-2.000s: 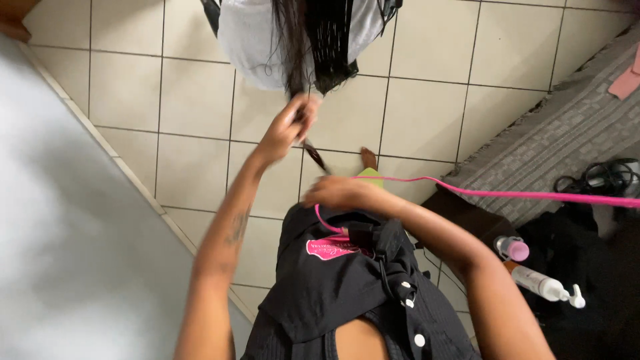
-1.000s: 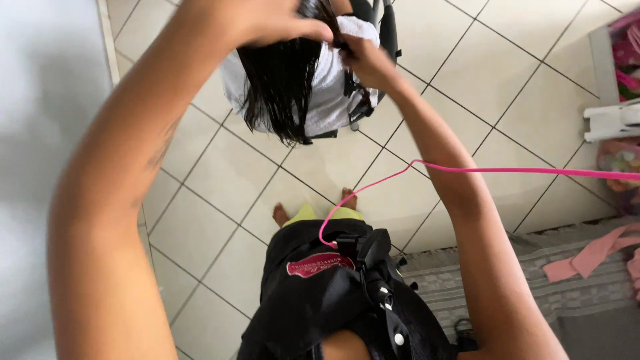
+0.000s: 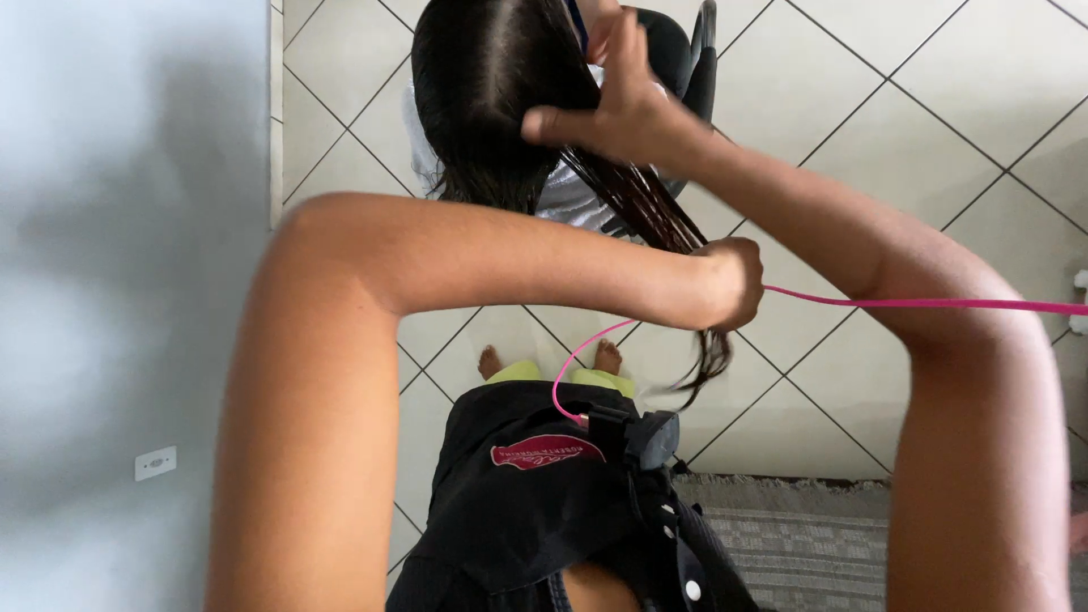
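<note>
A seated person's dark, wet-looking hair [image 3: 459, 110] is parted down the middle, at the top centre of the head view. My left hand [image 3: 733, 285], its arm crossing in front of my body, is closed around a long section of this hair [image 3: 650, 200] drawn down and to the right, with the loose ends hanging below the fist. My right hand [image 3: 625, 119] is spread, thumb and fingers apart, beside the head and over the top of that section; its fingers are slightly blurred. Light grey cloth [image 3: 568, 200] covers the person's back.
A black chair [image 3: 701, 85] holds the person. A pink cable [image 3: 935, 303] runs from the right past my arms to the black apron [image 3: 510, 510] on my body. A pale wall with an outlet [image 3: 155, 463] is at left, a woven grey cover [image 3: 790, 535] at lower right, tiled floor [image 3: 850, 153] between.
My left hand has moved from the head down and right, and is now closed on a hair section. My right hand is now spread beside the head. The view has turned.
</note>
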